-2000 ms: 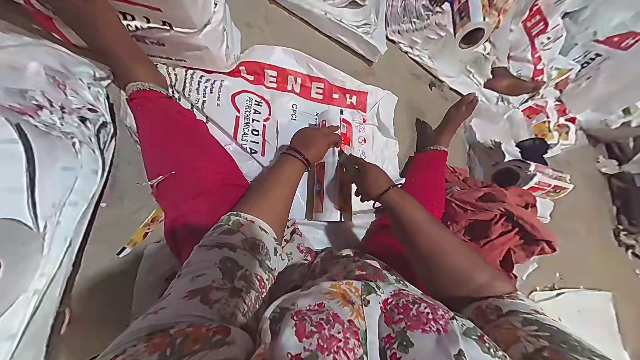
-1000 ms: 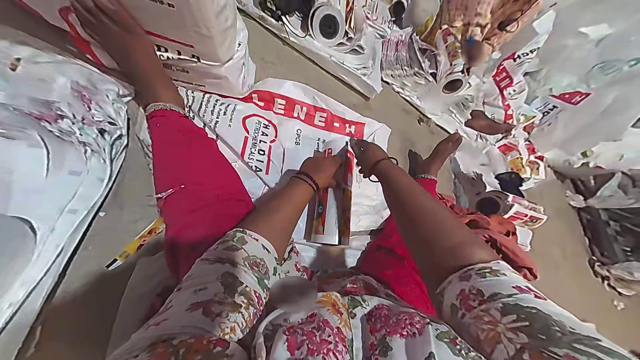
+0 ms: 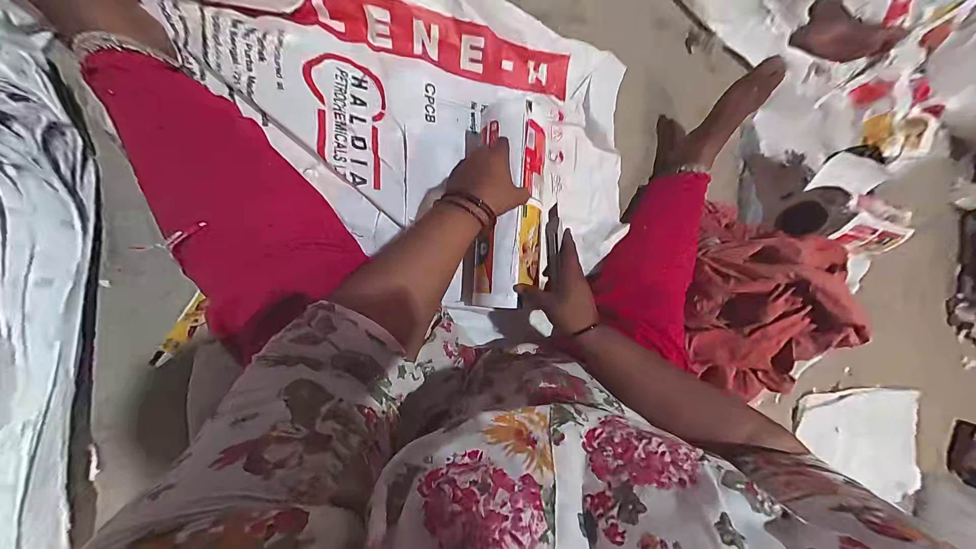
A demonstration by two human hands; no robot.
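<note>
A printed plastic film piece [image 3: 503,263], white with red and yellow parts, lies lengthwise on a white woven sack [image 3: 412,160] with red printing, between the person's outstretched legs. My left hand [image 3: 488,179] rests on the film's upper part, fingers pointing away; whether it grips or only presses cannot be told. At the film's lower right is my right hand [image 3: 563,293], which holds a dark slim tool [image 3: 553,242], possibly scissors, pointing away along the film's right edge. The tool's handle is mostly hidden by the fingers.
A crumpled reddish cloth [image 3: 770,305] lies beside the right leg. White plastic sheeting [image 3: 38,290] runs down the left side. A yellow printed strip [image 3: 181,329] is near the left knee, and a white flat piece [image 3: 862,438] lies at lower right. Another person's foot [image 3: 839,32] shows at upper right.
My right hand has moved from the film's upper end down to its lower right. My left hand stays on the upper part. The view has moved closer to the sack.
</note>
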